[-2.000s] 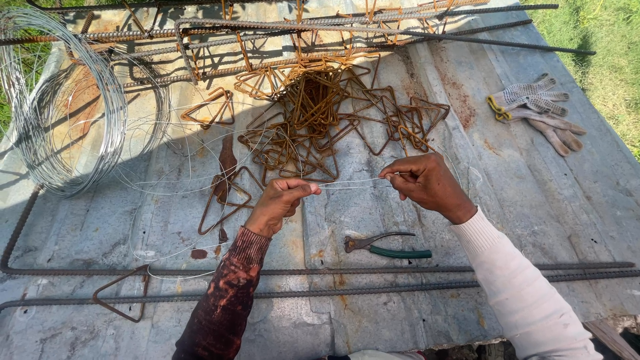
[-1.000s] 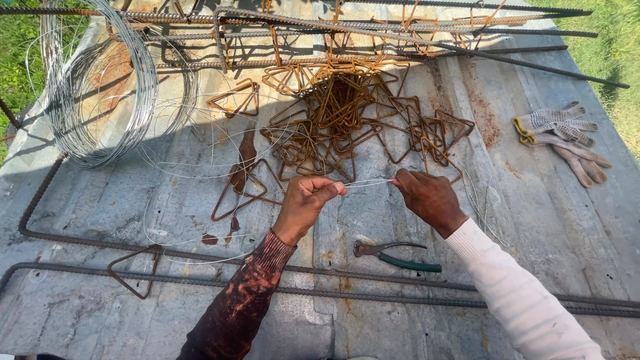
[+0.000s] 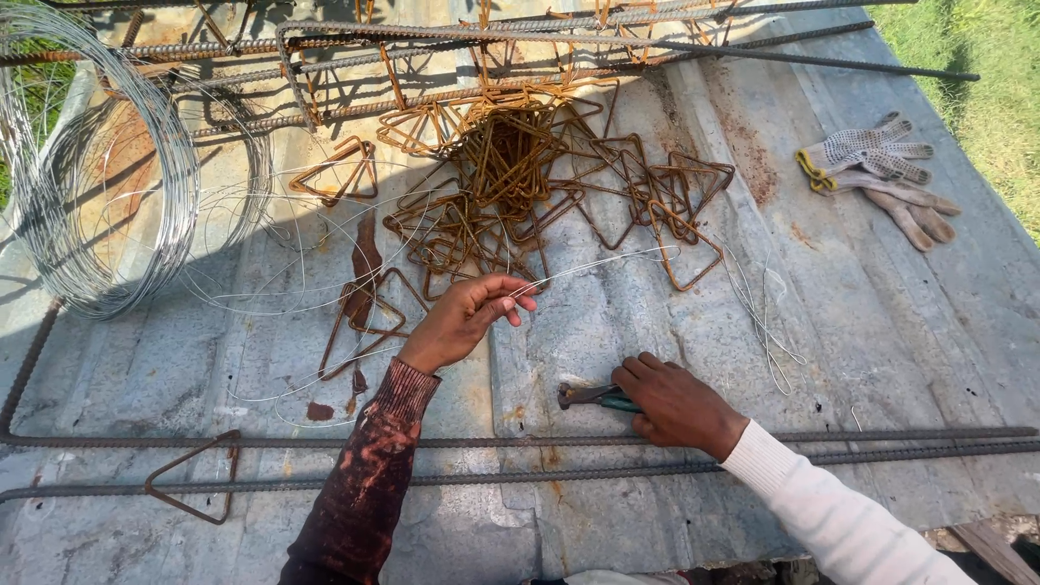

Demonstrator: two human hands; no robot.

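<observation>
Between its thumb and fingers, my left hand (image 3: 479, 317) holds a doubled length of thin tie wire (image 3: 597, 262), whose looped end points right. My right hand (image 3: 678, 405) is closed around the handles of end-cutting pincers (image 3: 581, 396), their jaws pointing left on the metal sheet. The wire runs from my left hand toward a large coil of tie wire (image 3: 175, 203) at the left; where it joins is unclear. Just above my left hand lies a pile of rusty triangular steel stirrups (image 3: 508, 162). Cut, bent wires (image 3: 764, 325) lie right of my right hand.
Long rebars (image 3: 520, 443) cross the corrugated metal sheet (image 3: 455, 536) near me, with one stirrup (image 3: 191, 479) over them at left. A rebar cage (image 3: 390, 69) spans the far side. Dotted work gloves (image 3: 877, 162) lie at right. A rusty metal piece (image 3: 364, 260) is left of the pile.
My right hand has let go of the wire, moved down and closed on the pincers, which lay on the sheet before. My left hand keeps the wire.
</observation>
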